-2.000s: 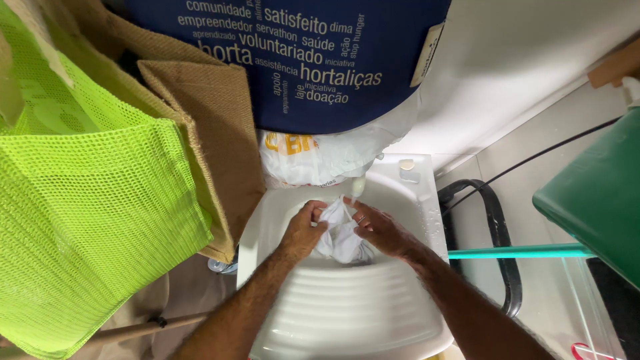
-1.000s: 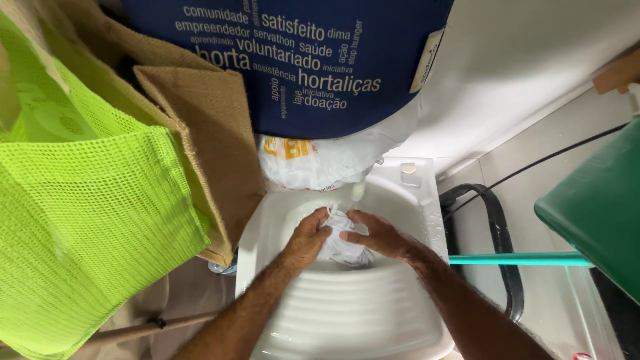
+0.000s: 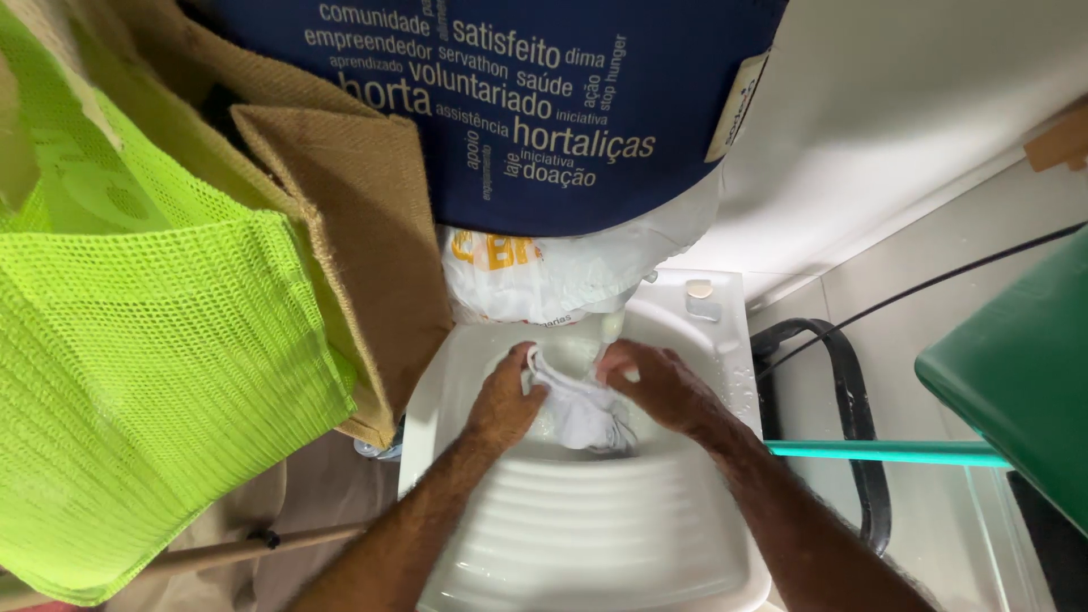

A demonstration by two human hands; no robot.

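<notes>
A wet white cloth (image 3: 582, 416) hangs between my two hands in the basin of a white laundry sink (image 3: 586, 518) with a ribbed washboard front. My left hand (image 3: 508, 398) pinches the cloth's upper left edge between thumb and fingers. At the cloth's upper right, just below the pale tap spout (image 3: 612, 325), my right hand (image 3: 654, 382) grips its edge; the fingertips there are partly blurred. The lower part of the cloth is bunched in the bottom of the basin, where some water shows.
A white plastic bag (image 3: 544, 276) and a dark blue printed bag (image 3: 544, 110) hang over the sink's back. Green mesh (image 3: 153, 365) and brown burlap (image 3: 365, 204) bags crowd the left. A soap piece (image 3: 699, 289) lies on the rim. Right are a turquoise pole (image 3: 892, 453) and green container (image 3: 1020, 365).
My hands have moved apart from their closer position around the bunched cloth one second ago. The cloth's upper edge is now stretched open between them.
</notes>
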